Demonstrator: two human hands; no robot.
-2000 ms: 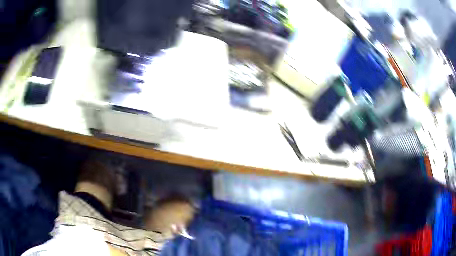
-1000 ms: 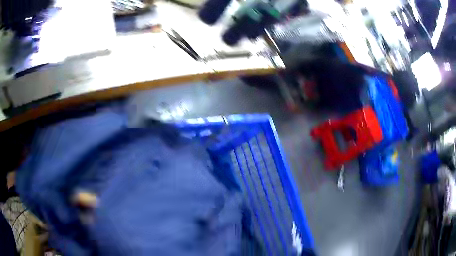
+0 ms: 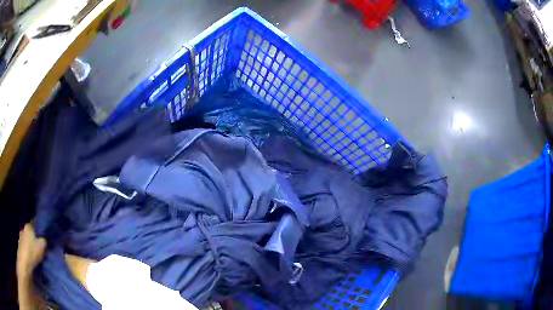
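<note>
Navy garments (image 3: pixel 200 236) are heaped in a blue lattice basket (image 3: pixel 321 103) and over its near and right rims. Lighter blue faces and white cord ends show among them. My left hand (image 3: pixel 30 245) is at the lower left edge, closed on the edge of a dark navy garment (image 3: pixel 91 142) that is raised and slightly blurred at the basket's left side. My right forearm, in a white sleeve, comes in at the bottom left. My right hand is hidden behind the cloth, so its grip cannot be seen.
The wood-edged white table (image 3: pixel 30 79) curves along the upper left, with dark snips (image 3: pixel 53 29) on it. A red stool (image 3: pixel 370 9) and a blue item (image 3: pixel 436 12) are on the grey floor at the top. A solid blue bin (image 3: pixel 503 236) is at the right.
The view has swung right and down, from the table to the basket. The navy cloth that was bunched up in front of me now shows spread over the basket, with one garment at the left.
</note>
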